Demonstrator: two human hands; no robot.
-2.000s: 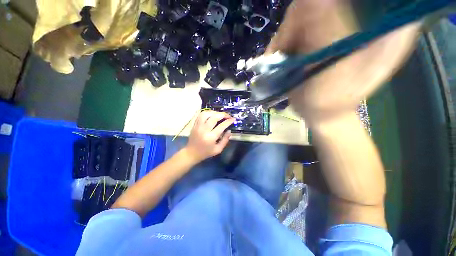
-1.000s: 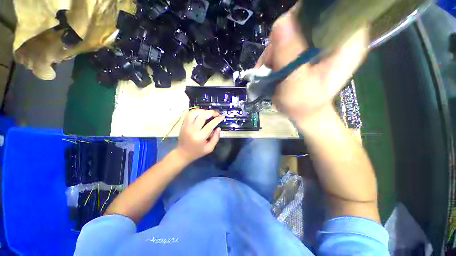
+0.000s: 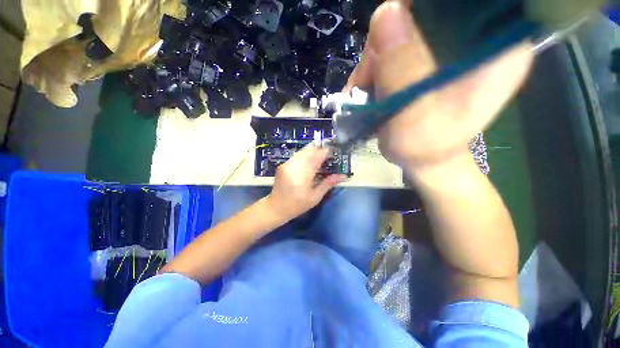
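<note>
A black socket strip housing lies on the cream work board, its inside facing up, with a thin yellow wire out of its left end. My left hand lies on the housing's right half, fingers bent at its front edge. My right hand is large and blurred near the camera, closed around a dark teal-black power tool. The tool's silver nose points down at the housing's right part. The tip's contact point is too blurred to tell.
A heap of black socket modules lies behind the board. An open brown paper bag is at the upper left. A blue tote with black housings stands at the lower left. Bubble wrap shows below the bench edge.
My left hand has moved right along the housing, from its middle to its right half. My right hand stays around the tool over the housing's right part. The view has shifted slightly.
</note>
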